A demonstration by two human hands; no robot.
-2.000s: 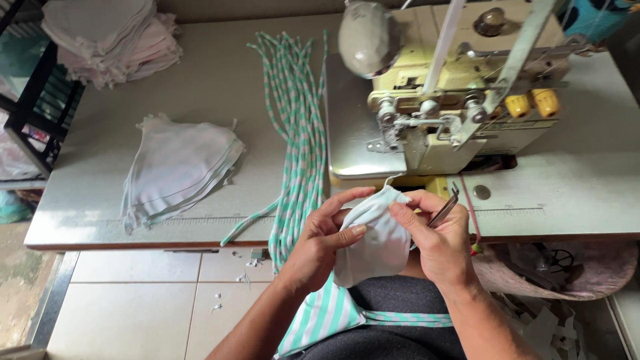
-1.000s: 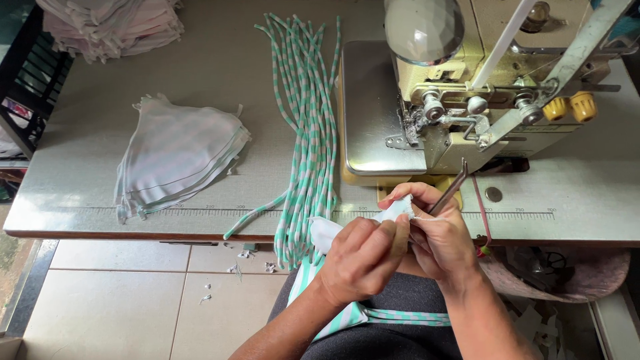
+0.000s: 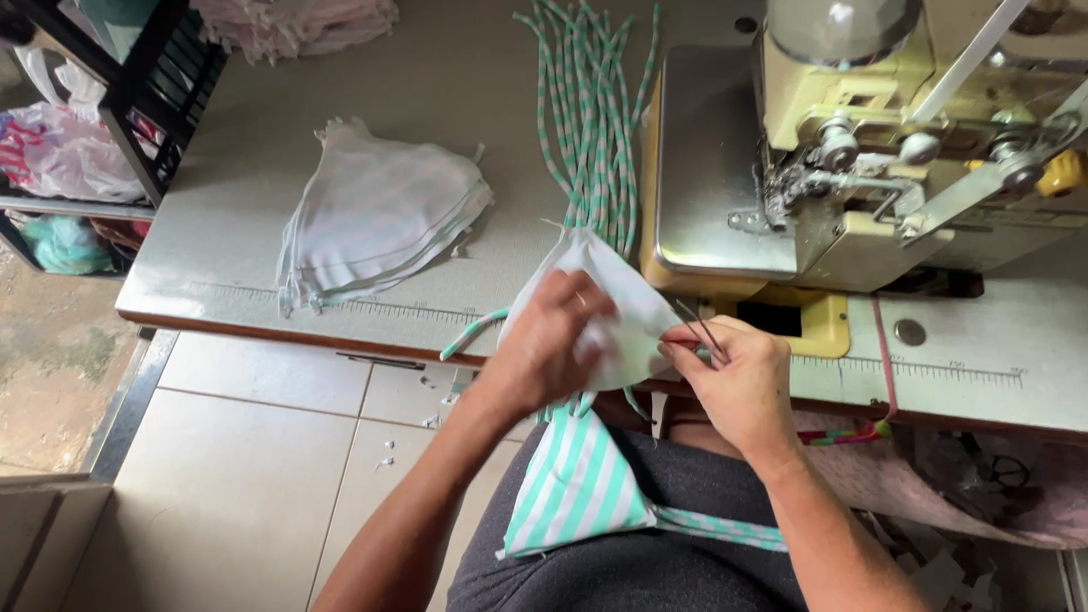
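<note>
My right hand [image 3: 731,374] pinches the right corner of a pale triangular fabric piece [image 3: 633,289] and also holds thin metal tweezers [image 3: 704,327]. Blurred, my left hand [image 3: 561,340] is over the left part of that piece; its grip cannot be made out. The piece lies over the lower part of a bundle of green-and-white striped cords [image 3: 595,127]. Below, a green-and-white striped fabric triangle [image 3: 578,493] with cords rests on my lap. A stack of pale fabric triangles [image 3: 382,204] lies on the table to the left.
An overlock sewing machine [image 3: 850,161] stands at the right, its metal plate [image 3: 714,161] beside the cords. More fabric pieces [image 3: 293,21] lie at the top left, near a black rack [image 3: 140,110] with plastic bags. A pink cord [image 3: 884,357] hangs over the table's front edge.
The pale piece, bunched between my hands a second before, is spread out over the cords. My left hand has come away from my right hand toward the left.
</note>
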